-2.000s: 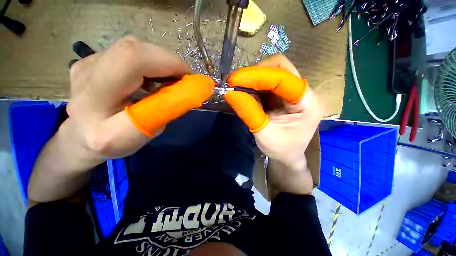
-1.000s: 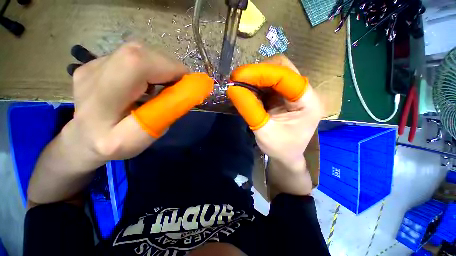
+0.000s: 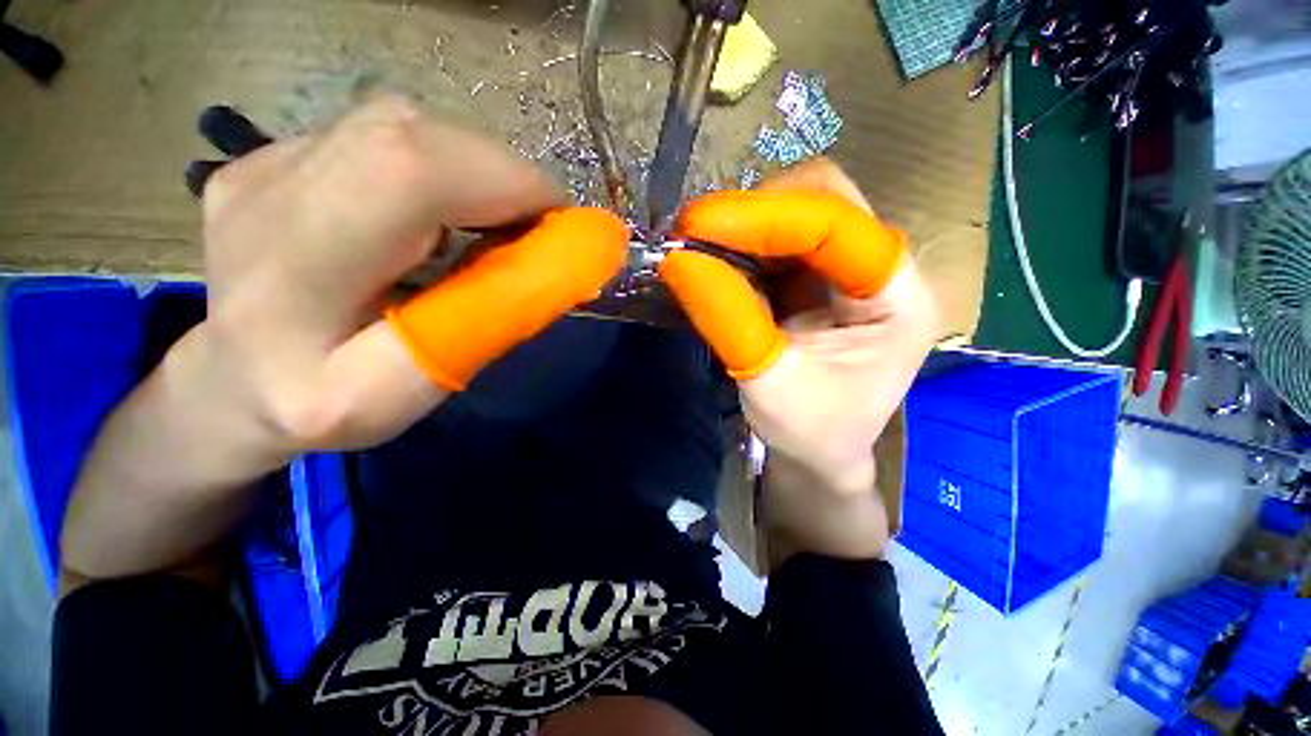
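Observation:
My left hand (image 3: 367, 281), with an orange finger cot, pinches something at its fingertips; two thick black connector ends (image 3: 227, 141) stick out on its far side. My right hand (image 3: 820, 288), with orange cots on thumb and finger, grips a thin black cable lead (image 3: 722, 253). A tiny silvery piece (image 3: 654, 249) sits between the two hands' fingertips, too small to name. The soldering iron (image 3: 683, 122) points down with its tip just above this piece. The curved pale solder feed tube (image 3: 592, 108) ends just left of the iron tip.
Silvery scraps (image 3: 554, 141) lie on the cardboard (image 3: 331, 58). A yellow sponge (image 3: 742, 58) and small pale board pieces (image 3: 798, 118) are right of the iron. Black leads (image 3: 1100, 43), a white cord (image 3: 1018, 237) and red-handled pliers (image 3: 1167, 331) lie right. Blue bins (image 3: 1006, 467) stand below.
The view has shifted slightly, so bench items appear a little further right and the bins further left. Both hands keep their grips at the iron tip; the fingertips have moved slightly apart and together.

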